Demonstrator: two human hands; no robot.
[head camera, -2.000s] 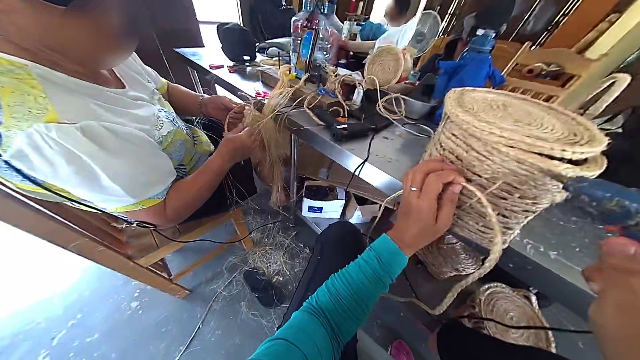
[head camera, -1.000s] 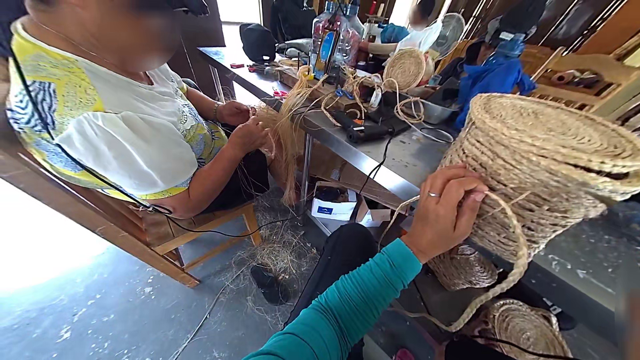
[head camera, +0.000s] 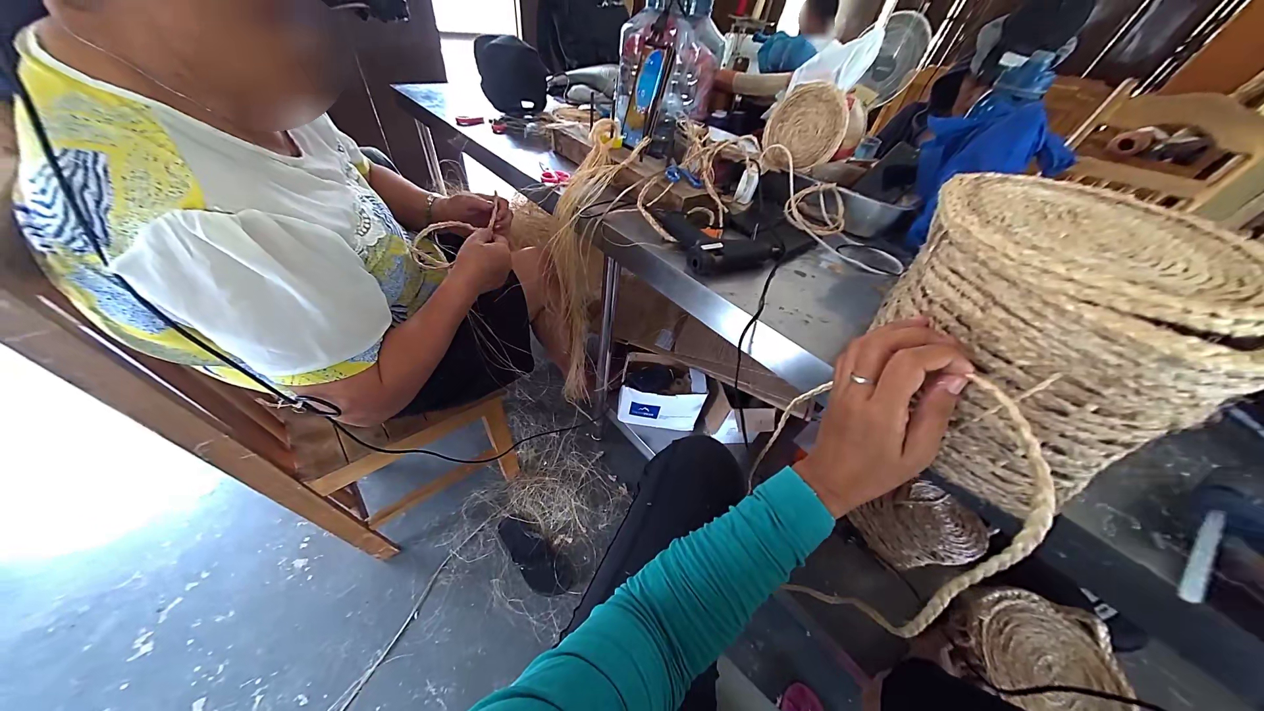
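My left hand (head camera: 889, 410), with a ring on one finger and a teal sleeve, pinches a braided natural-fiber cord (head camera: 1037, 494) against the side of a large round coiled-fiber basket (head camera: 1106, 296). From the fingertips the cord loops down to the right and back beneath the wrist. The basket stands at the right, its coiled disc-like face uppermost and a dark gap below that at the right edge. Smaller coiled pieces lie lower down, one a round woven piece (head camera: 1037, 642). My right hand is out of view.
A metal-topped table (head camera: 790, 306) holds a black glue gun (head camera: 731, 252), loose cords and large plastic bottles (head camera: 667, 74). At the left a seated co-worker works cord with both hands (head camera: 484, 237). Loose fibers (head camera: 563, 484) lie on the floor. A white box (head camera: 662, 395) sits under the table.
My right hand, seen at the right edge two seconds ago, has gone out of view. My left hand still holds the cord by the basket. The view has shifted somewhat.
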